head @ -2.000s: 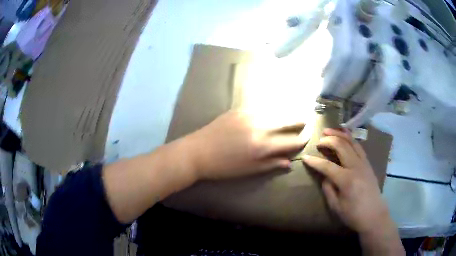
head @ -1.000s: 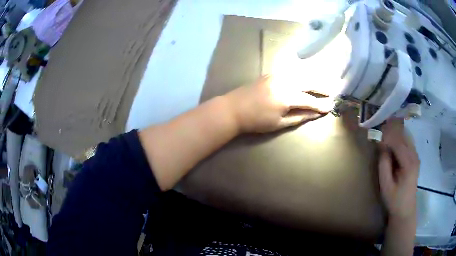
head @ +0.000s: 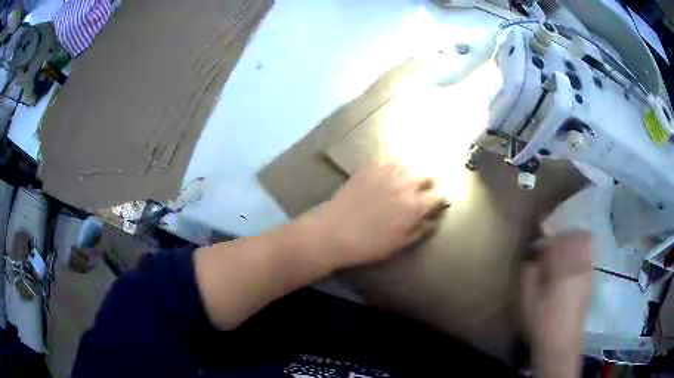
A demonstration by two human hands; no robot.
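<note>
A brown garment panel point(head: 458, 273) lies on the white table under the sewing machine head point(head: 528, 88). A patch pocket piece point(head: 358, 136) lies on the panel, its edge and corner visible left of the glare. My left hand point(head: 392, 210) presses on the panel and pocket with curled fingers, left of the needle area point(head: 473, 159). Whether its fingertips pinch the cloth is hard to see. My right hand point(head: 558, 273) is blurred at the panel's right edge; its fingers cannot be made out. Glare hides part of the pocket.
A stack of brown cut panels point(head: 140, 96) lies on the left of the table point(head: 244, 133). A striped pink cloth point(head: 81, 26) is at the upper left. Cloth bundles point(head: 28, 258) are at the lower left. The machine arm point(head: 621, 125) extends right.
The panel and pocket have turned, their upper edges now slanting. My left hand has moved down and left from the needle area. My right hand has shifted slightly left and blurred.
</note>
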